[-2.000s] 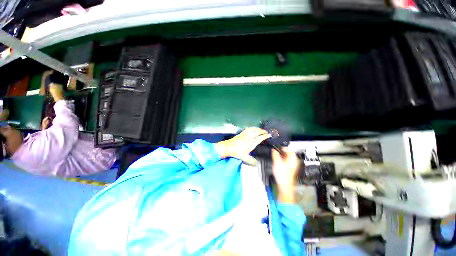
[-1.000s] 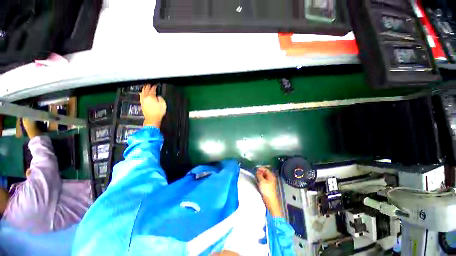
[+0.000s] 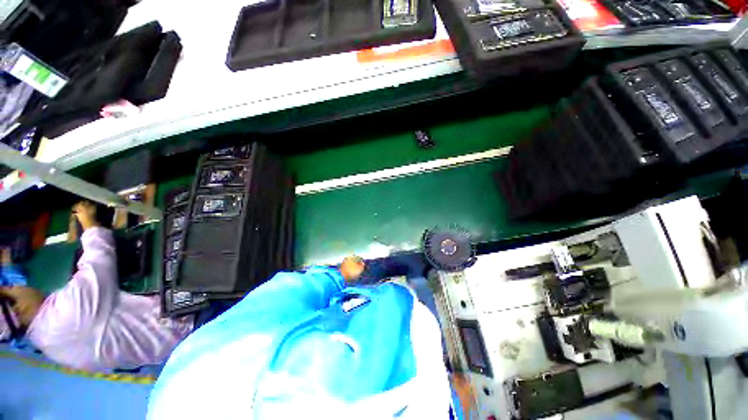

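My left hand (image 3: 353,267) shows only as a small part beyond my blue sleeve, at the bench's near edge; its fingers are unclear. My right hand (image 3: 464,395) is a small blurred part beside the machine's front edge, mostly hidden. The white desktop machine (image 3: 500,316) stands at the right. A dark fixture (image 3: 576,289) with a pale block sits on it, and a dark flat rectangle (image 3: 548,393) lies nearer its bottom side. On the left tray stack (image 3: 209,254), several phone units (image 3: 216,205) sit in the far pockets; the nearer pockets are empty.
A round black fan (image 3: 449,247) stands at the machine's corner. Another tray stack (image 3: 558,156) leans behind the machine. Black trays (image 3: 328,37) lie on the white shelf (image 3: 197,90). A small black part (image 3: 423,138) lies on the green bench. A person in a pink sleeve (image 3: 98,287) works at the left.
My left hand has left the tray stack and drawn back toward my body. My right hand has moved down beside the machine. The view has shifted, showing more of the right tray stack.
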